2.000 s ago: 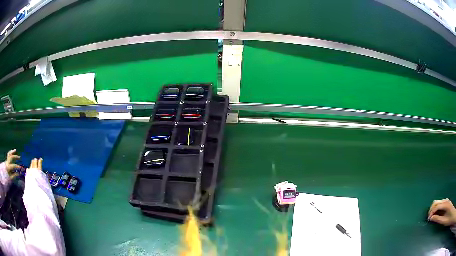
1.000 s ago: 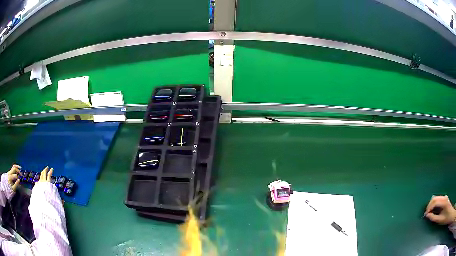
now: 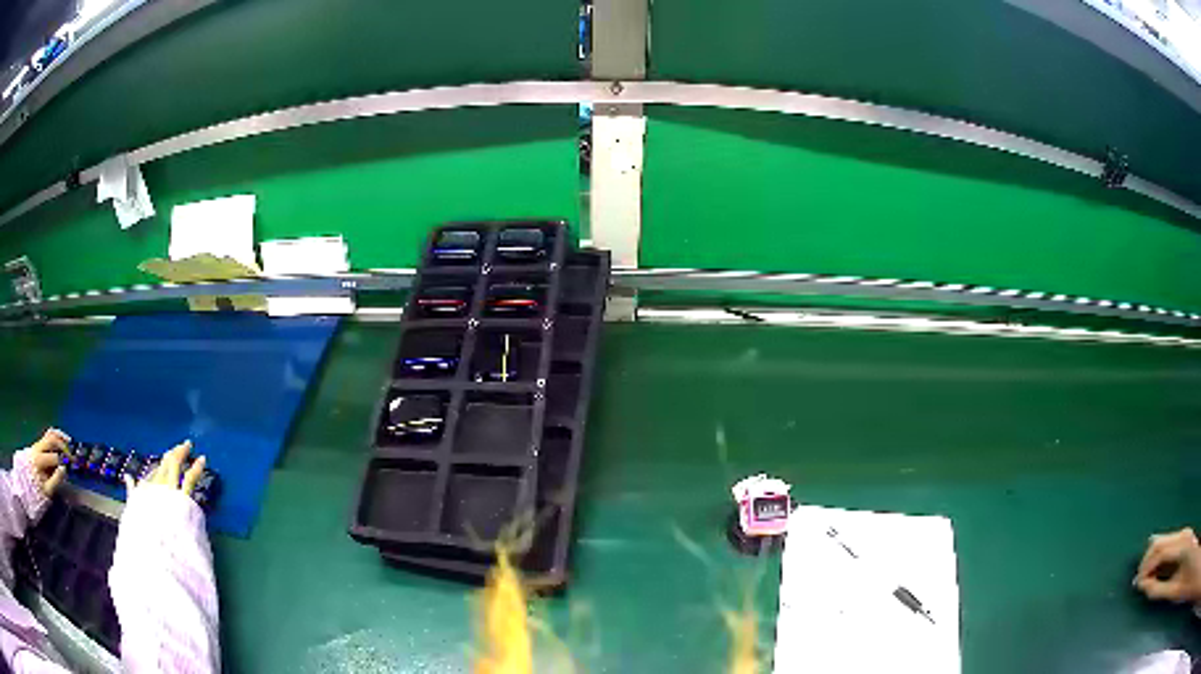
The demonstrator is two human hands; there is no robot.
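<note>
Neither of my hands can be made out; only blurred yellow-orange smears show at the bottom edge. Two stacked black trays [image 3: 559,500] lie lengthwise in front of me, the upper one shifted left over the lower. The upper tray's far pockets hold dark smartwatches; one watch [image 3: 416,417] with a lit line sits in the fourth row, left. The pocket to its right and both pockets of the nearest row are empty. A pink device [image 3: 764,507] stands on a round black base, right of the trays.
White paper [image 3: 863,599] with a pen [image 3: 840,541] and a short black piece [image 3: 911,602] lies at right. A neighbour's hand [image 3: 1168,568] rests at the right edge. At left, another person's hands touch a row of dark units by a blue mat [image 3: 217,382].
The view has shifted slightly. The left neighbour's hands have moved over the row of units, and more of that person's black tray shows. The stacked trays and their watches look unchanged.
</note>
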